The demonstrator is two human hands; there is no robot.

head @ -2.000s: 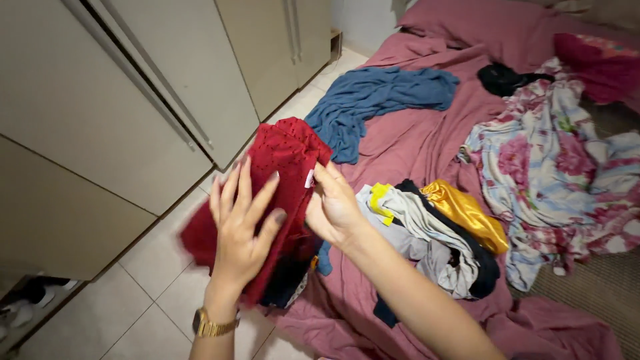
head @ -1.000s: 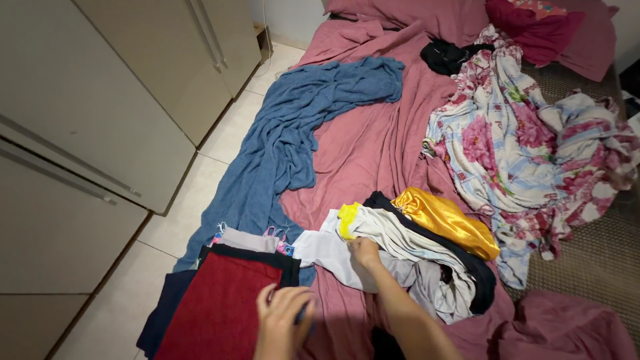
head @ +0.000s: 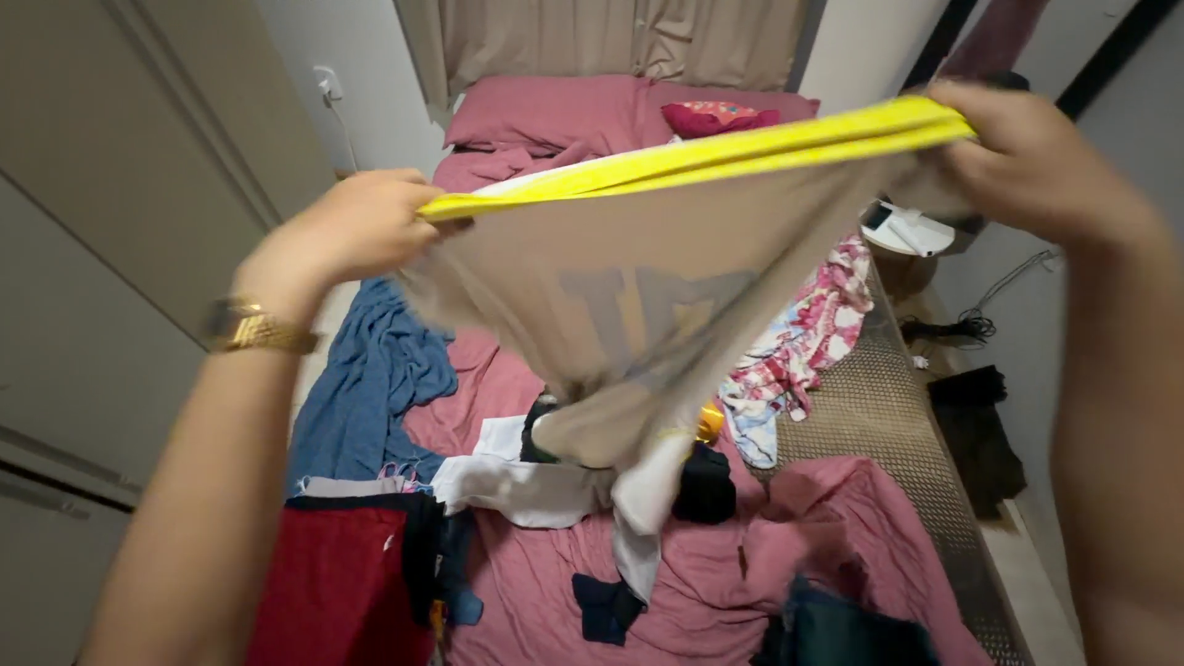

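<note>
A thin light garment with a yellow band (head: 684, 157) is stretched in the air over the bed. My left hand (head: 356, 227), with a gold watch on the wrist, grips one end of the yellow band. The other end, held higher, is in my right hand (head: 1004, 153). The cloth hangs down in folds, partly hiding white and grey clothes (head: 536, 490) beneath it. At lower left a folded red garment (head: 324, 573) lies on dark cloth. Left of centre is a blue cloth (head: 370, 379).
Pink sheets (head: 546, 573) cover much of the bed. A floral cloth (head: 823, 324) lies on the bare woven mattress (head: 869, 398). Cabinets (head: 92, 305) stand on the left. A small white table (head: 911, 231), cables (head: 962, 326) and a black bag-like item (head: 980, 425) are at right.
The red garment, held two seconds ago, lies at lower left. The yellow-banded garment, on the pile earlier, is raised and spread between both hands. The view has tilted up toward the pillows.
</note>
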